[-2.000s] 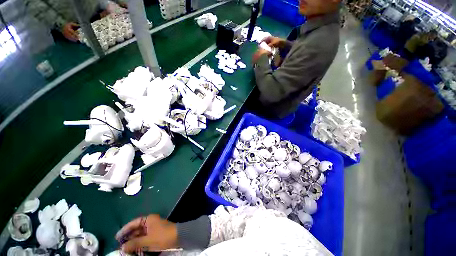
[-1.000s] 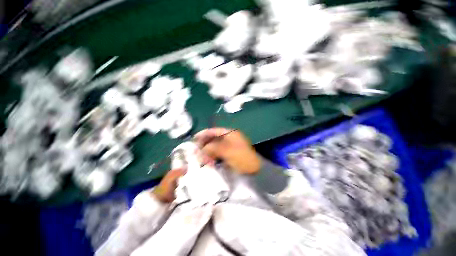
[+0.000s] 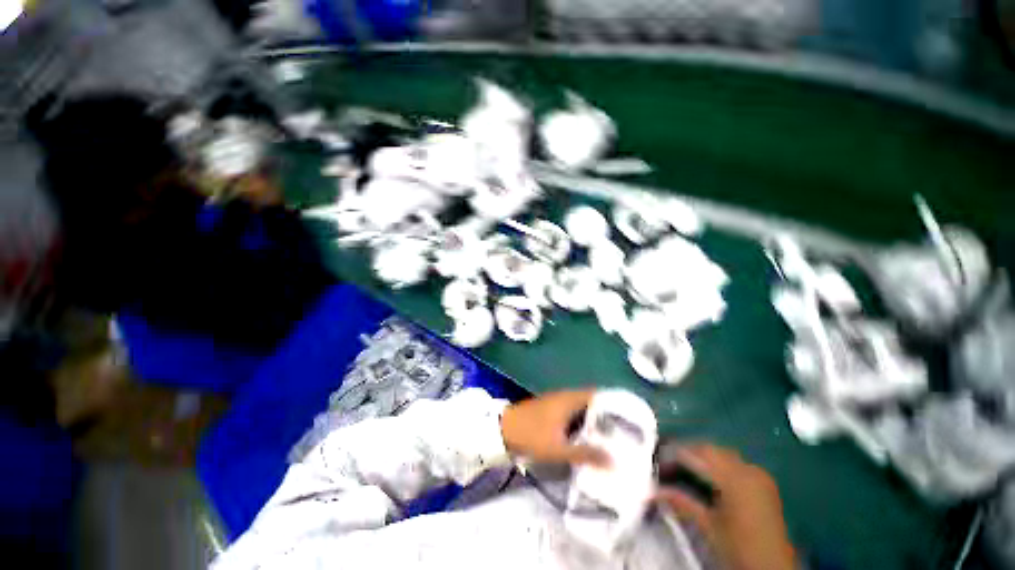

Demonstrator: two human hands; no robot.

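Note:
A white camera body housing (image 3: 614, 468) is held upright over the lap, at the bench's near edge. My left hand (image 3: 553, 428) grips it from its left side. My right hand (image 3: 729, 503) is at its right side with fingers bent; a small dark thing shows by the fingers, too blurred to name. Whether the right fingers touch the housing cannot be told. Ball head shells (image 3: 519, 317) lie mid-bench beyond the hands.
Camera bodies lie in piles at the back left (image 3: 429, 178) and right (image 3: 946, 367) of the green bench (image 3: 779, 72). A blue left bin (image 3: 239, 473) with greyish frames stands below the bench. A dark-clothed person (image 3: 167, 223) is at the left.
The view has swung left. The left hand, out of view at first, now holds the housing; the right hand has moved from the housing's top to its right side.

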